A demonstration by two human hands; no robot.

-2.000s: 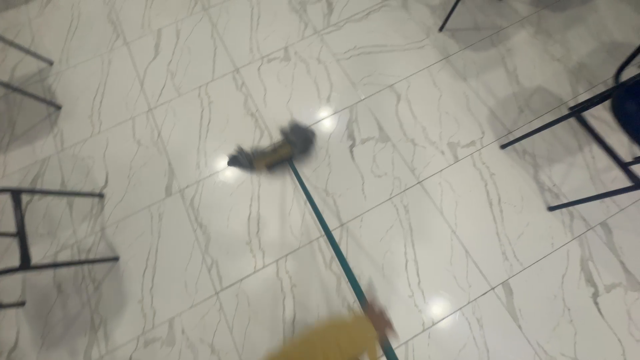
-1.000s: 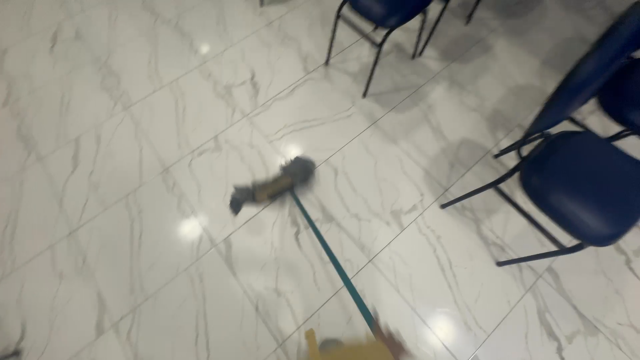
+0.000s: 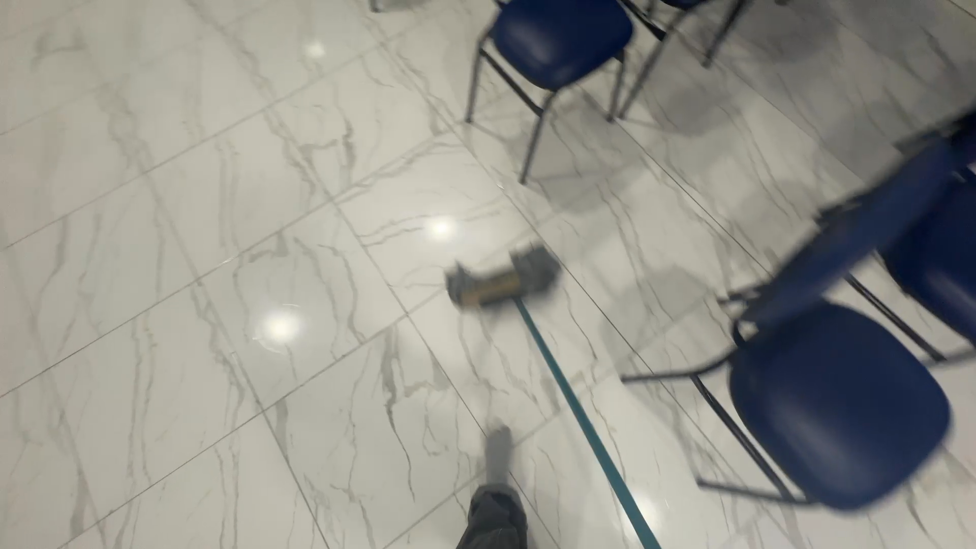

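Note:
A long teal pole (image 3: pixel 585 427) runs from the bottom edge up to a blurred head (image 3: pixel 499 284), grey at both ends with a yellowish middle, on the marbled tile floor. It looks like a broom or mop, but blur hides which. Neither of my hands shows in this view; the pole leaves the frame at the lower right of centre. My foot (image 3: pixel 499 454) and dark trouser leg (image 3: pixel 496 518) are at the bottom, left of the pole.
A blue padded chair (image 3: pixel 839 404) with dark metal legs stands close on the right, with another blue chair (image 3: pixel 938 259) behind it. Ahead is a further blue chair (image 3: pixel 563 34), beside part of one more. Glossy floor tiles (image 3: pixel 191 343) spread to the left.
The view has shifted, showing more of the chairs. The hand and yellow sleeve near the pole's lower end in the earlier frames are out of view, and a foot has come in at the bottom.

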